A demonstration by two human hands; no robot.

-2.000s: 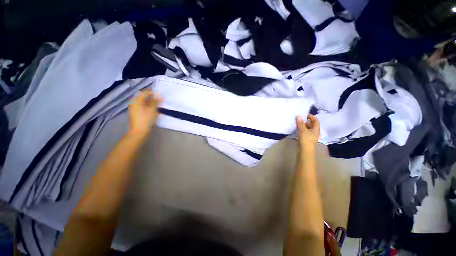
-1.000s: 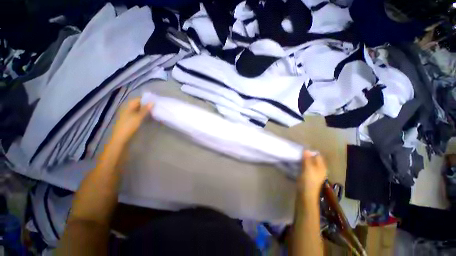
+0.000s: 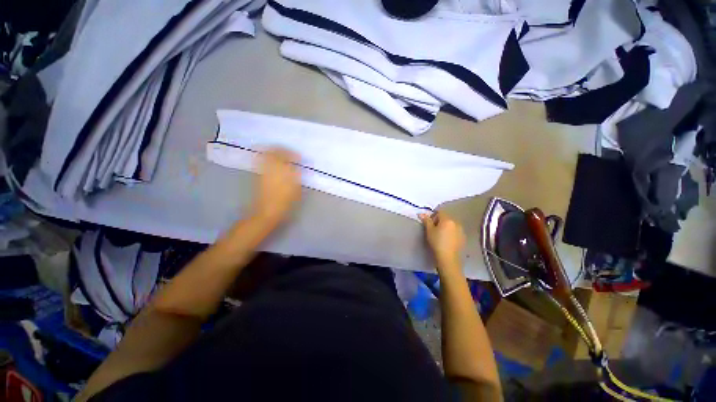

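Note:
A white garment panel (image 3: 353,161) with one thin black stripe lies flat on the beige-grey table, its right end slanted and curved. My left hand (image 3: 279,184) is blurred and lies over the panel's lower edge, left of its middle; its fingers cannot be made out. My right hand (image 3: 441,234) pinches the panel's lower right corner at the end of the stripe. The steam iron (image 3: 514,243), with a silver rim and reddish-brown handle, rests at the table's front right edge, right of my right hand, touched by neither hand.
Fanned striped panels (image 3: 118,118) lie at the left. Loose white and black pieces (image 3: 455,47) lie at the back and right. A black square pad (image 3: 603,206) is right of the iron. The iron's cords (image 3: 585,326) hang over the front edge above a cardboard box (image 3: 522,330).
The panel, held up between both hands before, now lies flat with its stripe showing. My left hand has moved right, onto the panel. My right hand has moved left. The view has shifted, showing the whole iron.

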